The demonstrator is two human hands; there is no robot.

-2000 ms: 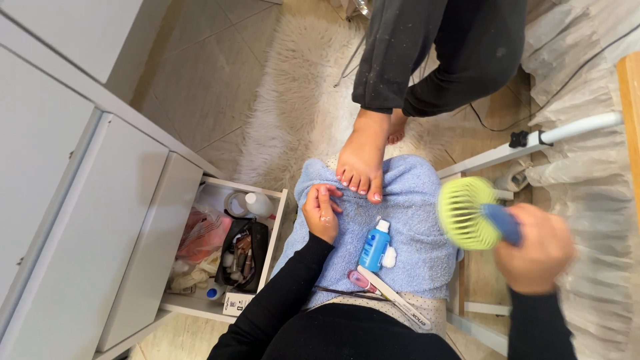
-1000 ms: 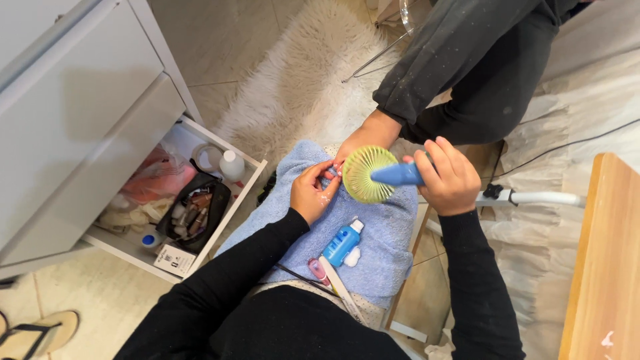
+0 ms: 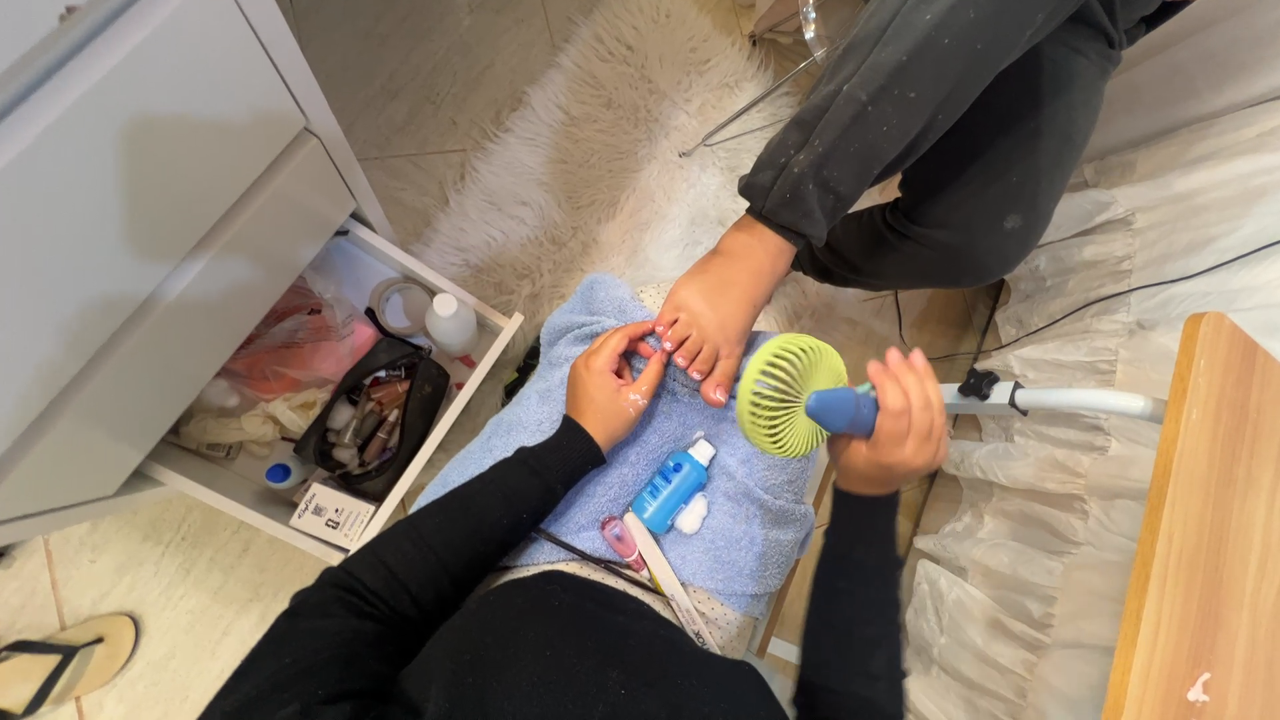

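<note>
Another person's bare foot (image 3: 715, 305) rests on a light blue towel (image 3: 590, 480) over my lap, its toenails painted pinkish white. My left hand (image 3: 615, 385) touches the outermost toe with thumb and forefinger. White smears show on that hand. In my right hand (image 3: 890, 425) is the blue handle of a small handheld fan (image 3: 790, 395) with a green grille, held just right of the toes. On the towel lie a blue bottle (image 3: 670, 490) with a white cap, a white cotton piece (image 3: 691, 514), a small pink bottle (image 3: 622, 542) and a nail file (image 3: 668, 580).
At left an open white drawer (image 3: 435, 440) holds a black pouch (image 3: 425, 400), a tape roll (image 3: 402, 306), a white bottle (image 3: 451, 323) and plastic bags. A wooden tabletop (image 3: 1205, 520) edges the right side, near a pale curtain and a cable (image 3: 1120, 295). A flip-flop (image 3: 80, 665) lies lower left.
The fan was over the toes one second ago and is now to their right. My left hand has come from lying beside the foot, two seconds ago, to touching its outer toe.
</note>
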